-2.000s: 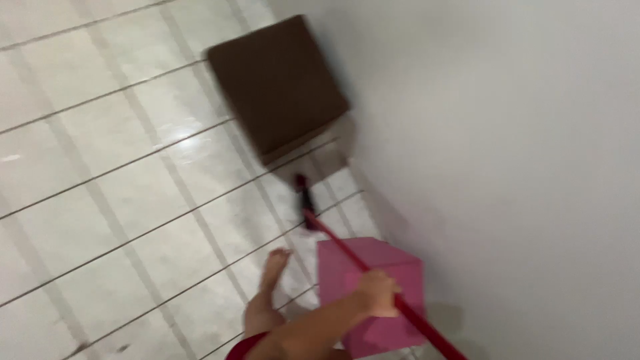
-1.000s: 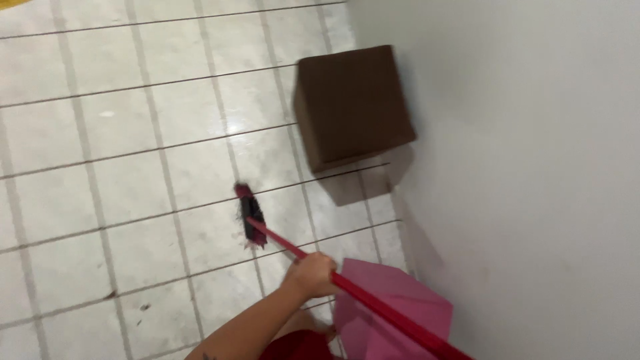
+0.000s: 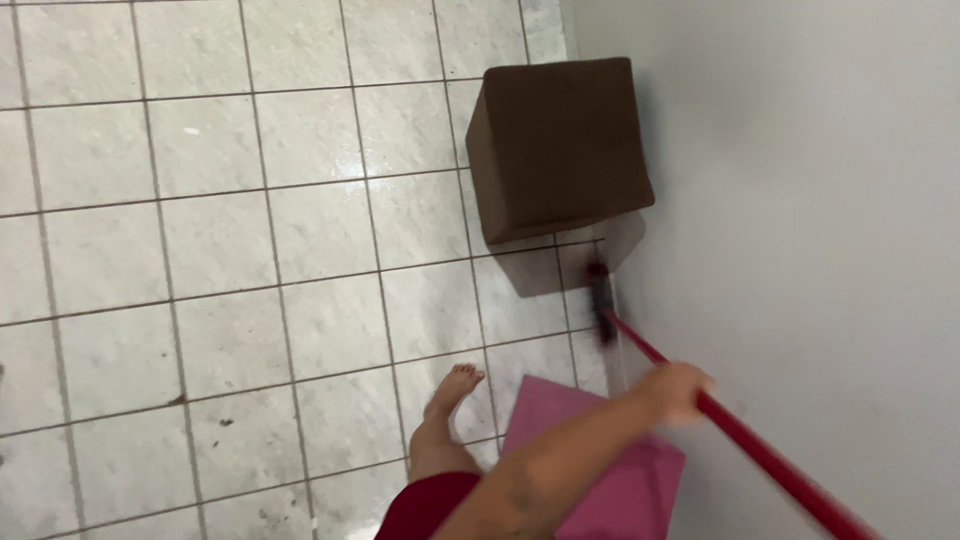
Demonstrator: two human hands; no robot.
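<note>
My left hand (image 3: 679,391) is closed around the red handle of a broom (image 3: 765,450), and the forearm reaches in from the bottom edge. The handle slants from the lower right corner down to a dark, blurred broom head (image 3: 601,304) on the floor against the foot of the wall. That head lies just below a brown cube-shaped pouf (image 3: 566,146), within the edge of its shadow. Under my forearm stands a pink box-like object (image 3: 555,409), partly hidden by the arm. My right hand is out of view.
A pale wall (image 3: 810,225) rises along the right side. The floor has light tiles (image 3: 322,225) with dark joints. Small dark debris (image 3: 226,422) lies at the lower left, and a white scrap (image 3: 191,131) farther up. My bare foot (image 3: 456,386) rests left of the pink object.
The broom head has moved right, from the open tiles left of the pouf's shadow to the foot of the wall. My left hand has gone right with the handle, still gripping it.
</note>
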